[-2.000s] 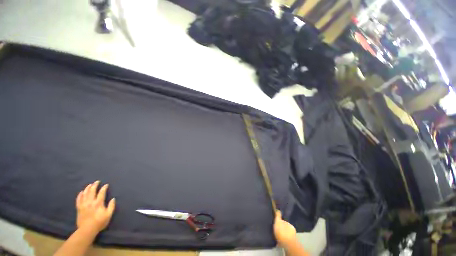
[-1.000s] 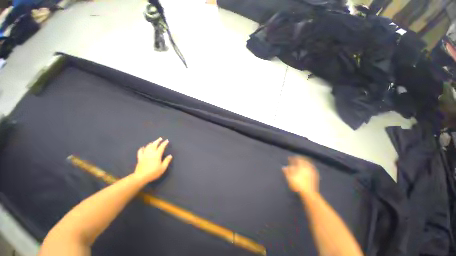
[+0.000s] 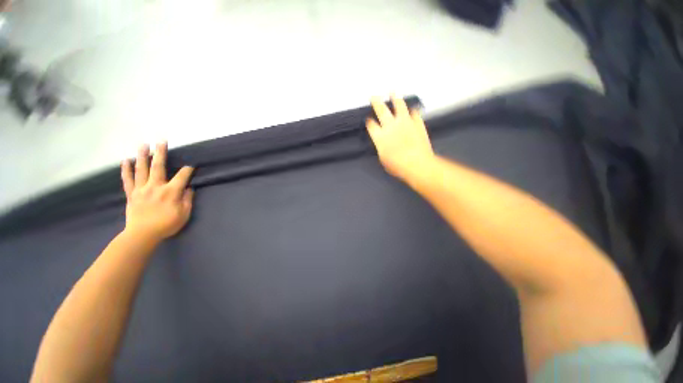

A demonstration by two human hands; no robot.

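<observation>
Dark fabric covers most of the view. Its far edge band shows a long raised fold running left to right. My left hand lies palm down on this band at the left, fingers spread, tips at the cloth's far edge. My right hand lies on the same edge right of centre, fingers apart. A small dark bit of cloth sticks up by its fingertips; no firm grip on it shows. The yellow-brown measuring stick lies on the cloth at the bottom, cut off by the frame.
The pale table shows beyond the fabric. A blurred dark tool, perhaps the cutting machine, stands on it at far left. Loose dark cloth hangs in folds at the right. Another dark piece is at the top edge.
Both hands have moved away from me, from the middle of the cloth to its far edge. The view has turned and come closer. The shears, seen two seconds ago, are out of view.
</observation>
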